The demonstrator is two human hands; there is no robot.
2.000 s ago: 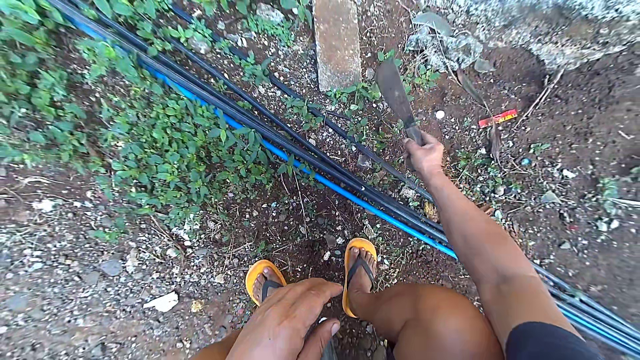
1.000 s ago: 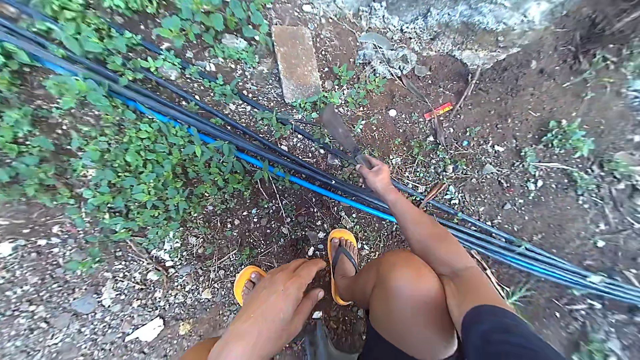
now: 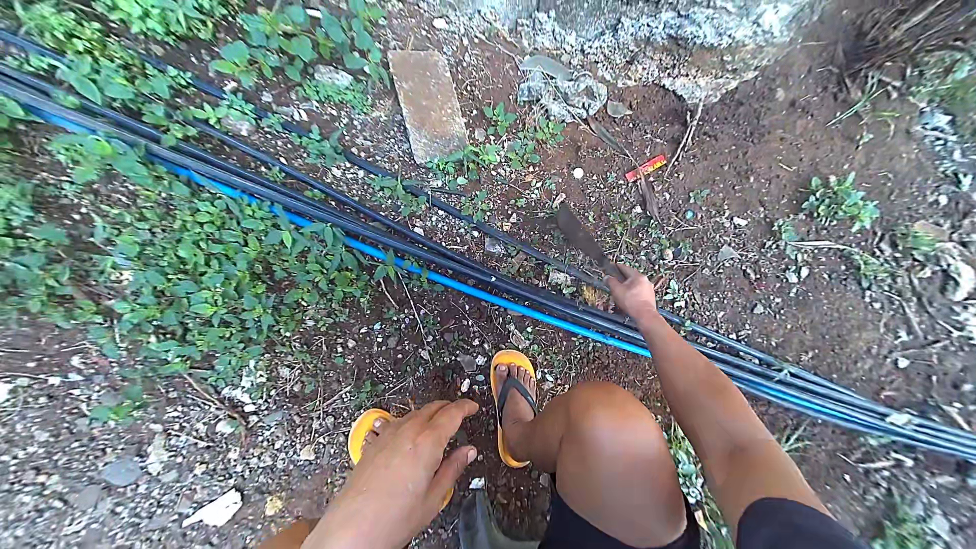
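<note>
My right hand (image 3: 633,292) is closed around the handle of a machete (image 3: 585,240), over the far side of the pipe bundle. The dark blade points up and to the left, above soil with small weeds. My left hand (image 3: 408,465) hangs over my left foot, its fingers apart and nothing in them. Black pipes (image 3: 427,255) and a blue pipe (image 3: 473,291) run from upper left to lower right, between my feet and the blade. Whether the blade touches the ground I cannot tell.
Leafy weeds (image 3: 206,282) cover the left side. Beyond the pipes lie a flat rectangular slab (image 3: 428,105), a crumpled plastic bag (image 3: 564,95), a red wrapper (image 3: 646,168) and a large rock (image 3: 648,46). Yellow flip-flops (image 3: 499,438) are on my feet, on gravelly soil.
My right hand still grips the machete; its blade has come lower, closer to the pipes, than two seconds ago. The left hand remains empty over my left foot. The view has shifted somewhat.
</note>
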